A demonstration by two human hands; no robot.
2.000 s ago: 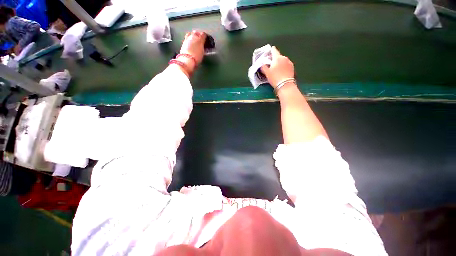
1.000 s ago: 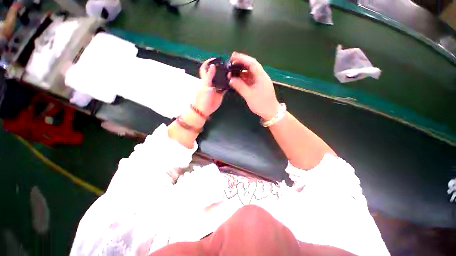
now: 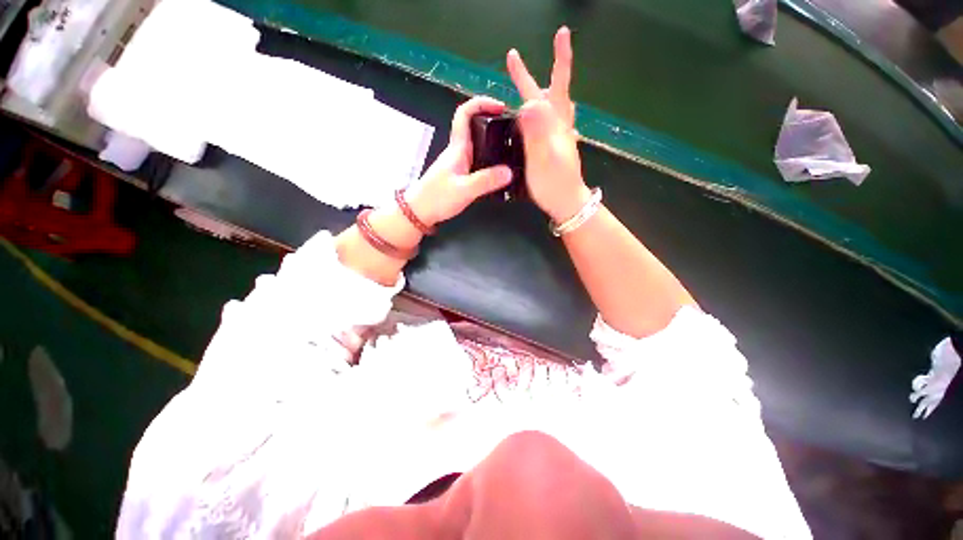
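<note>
A black power adapter (image 3: 494,146) is held upright between my hands over the black bench top, near the teal edge. My left hand (image 3: 466,164) grips it from the left, thumb across its front and fingers at its top. My right hand (image 3: 549,137) is against its right side, with two fingers spread up and away over the teal edge. Whether the right fingers also grip the adapter or its cord is hidden. White wrapping sheets (image 3: 306,124) lie in overlapping stacks on the bench, left of my hands.
Wrapped adapters lie on the green conveyor belt (image 3: 676,95), one at the right (image 3: 818,146) and one at the top edge (image 3: 757,18). A white glove-like item (image 3: 936,378) lies on the bench at far right. A red stool (image 3: 63,206) stands at left.
The wrapped bundle has left my right hand. My left hand has brought the black adapter from the belt to the bench. The right fingers have spread, and the view has turned.
</note>
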